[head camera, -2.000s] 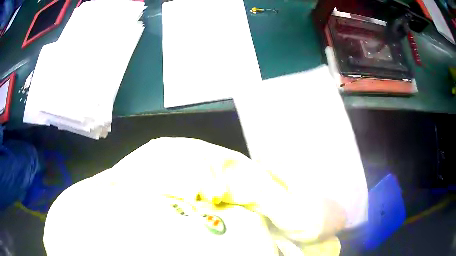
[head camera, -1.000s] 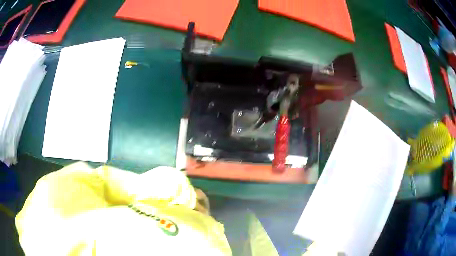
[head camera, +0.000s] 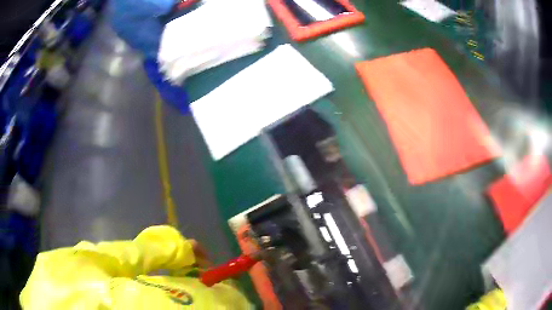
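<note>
A clamping fixture [head camera: 308,242], black and glossy with white reflections, sits at the bottom centre, slanted and blurred. Its red toggle handle [head camera: 230,269] points left and its end overlaps my yellow sleeve. Only a small, dark, blurred part of my left hand [head camera: 198,254] shows at the sleeve, just above the handle's end; its fingers are hidden, and I cannot tell whether it grips the handle. My right hand is not in view. A single white rectangle [head camera: 260,100], sheet-like on top, lies beyond the fixture on the green mat.
A pile of white sheets [head camera: 215,36] lies at the upper left. An orange-red pad [head camera: 427,118] is right of the fixture; a red-framed dark panel [head camera: 315,15] is at the top. A pale sheet [head camera: 526,257] and a small yellow patch show at lower right. Blurred people stand along the left.
The view has swung and tilted, so the fixture appears slanted and lower. The sheet seen right of the fixture a second ago is no longer identifiable. The red handle now points left, towards my sleeve.
</note>
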